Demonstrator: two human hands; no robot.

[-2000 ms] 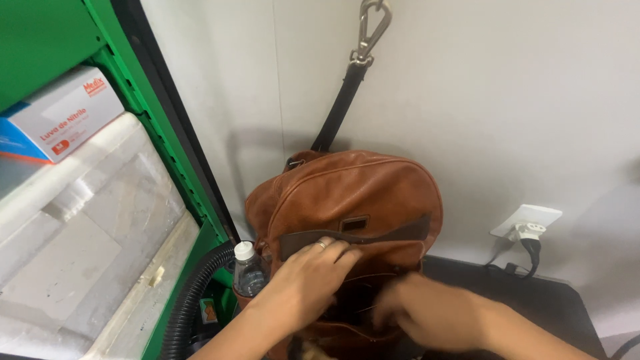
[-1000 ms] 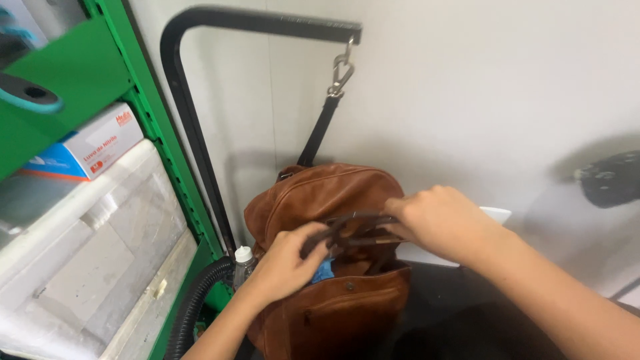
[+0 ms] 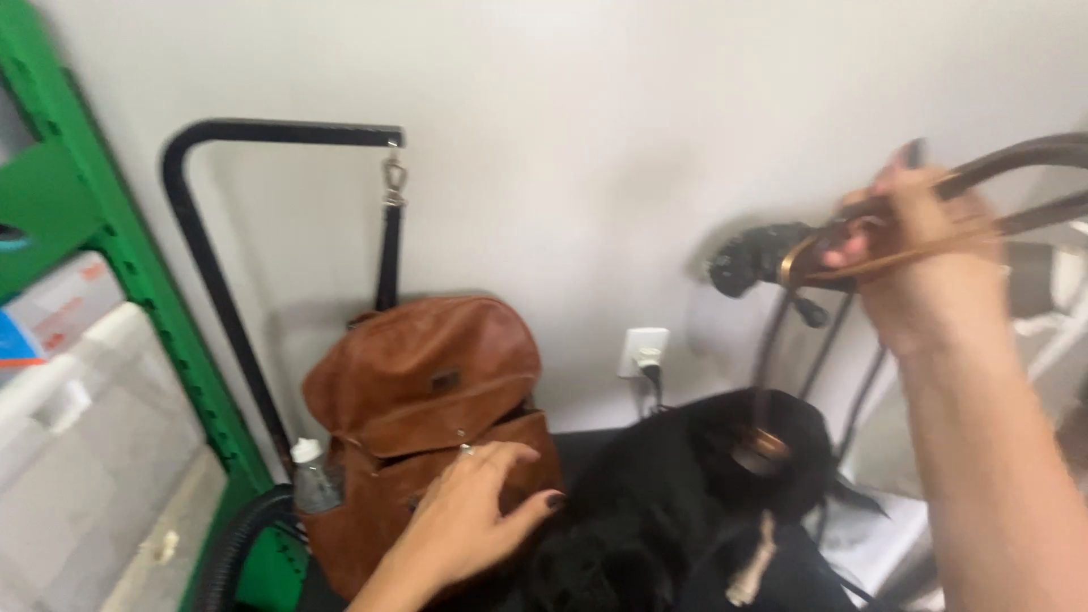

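Note:
A brown leather backpack (image 3: 425, 374) leans against the wall at centre left, its strap clipped to a black metal bar. Over its front pocket lies my left hand (image 3: 484, 501), fingers spread, holding nothing; a ring shows on one finger. On the right, my right hand (image 3: 918, 229) is closed around brown leather straps (image 3: 994, 183) with a brass-coloured ring, raised above a black cloth item (image 3: 697, 467). Motion blurs the right hand. A clear plastic bottle with a white cap (image 3: 314, 480) stands in the backpack's side pocket.
Green metal shelving (image 3: 119, 229) holding a glove box (image 3: 68, 306) borders the left, beside a whitish plastic container (image 3: 93, 442). A black corrugated hose (image 3: 234, 544) curves near the backpack. A wall outlet (image 3: 644, 350) has a plug in it. Dark equipment (image 3: 748, 259) is at right.
My right hand has moved from the backpack to the right with the brown straps. My left hand has let go of them and rests at the front pocket. The view has shifted right.

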